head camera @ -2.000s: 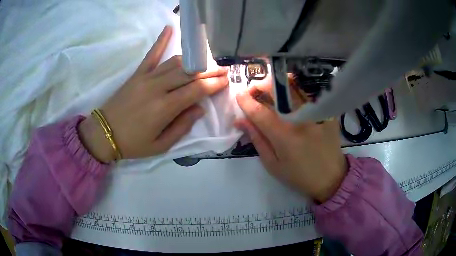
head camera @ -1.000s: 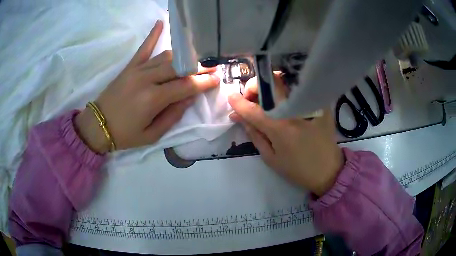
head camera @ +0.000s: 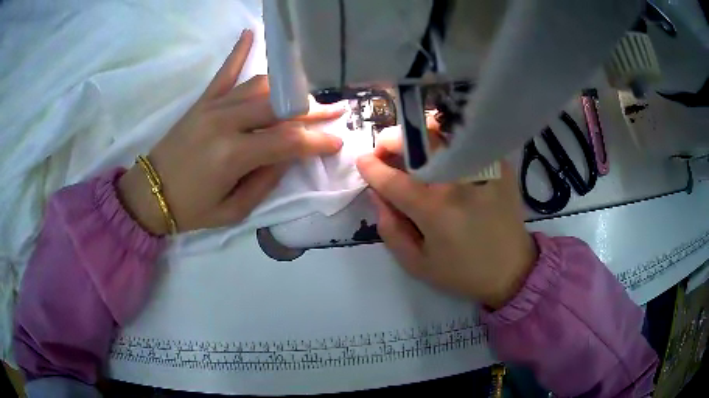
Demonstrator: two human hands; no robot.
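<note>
A white cloth (head camera: 70, 101) spreads over the left of the table and runs to the lit presser foot (head camera: 373, 109) of the sewing machine (head camera: 373, 47). My left hand (head camera: 225, 155) lies flat on the cloth left of the foot, fingers spread and pointing at it. My right hand (head camera: 451, 225) is just in front of the foot, thumb and forefinger closed on the cloth's edge. Part of its fingertips is hidden behind the machine's guard. The needle tip is too bright and small to make out.
Black-handled scissors (head camera: 546, 177) lie right of the needle area, blades hidden under the machine. A pink tool (head camera: 595, 132) lies beside them. A printed ruler (head camera: 311, 354) runs along the front edge of the white table (head camera: 326, 295). The machine head hangs over the upper middle.
The view has shifted slightly, so the machine and scissors sit further left than at first. The cloth's front corner near my right fingers has shifted a little. Both hands keep nearly the same place.
</note>
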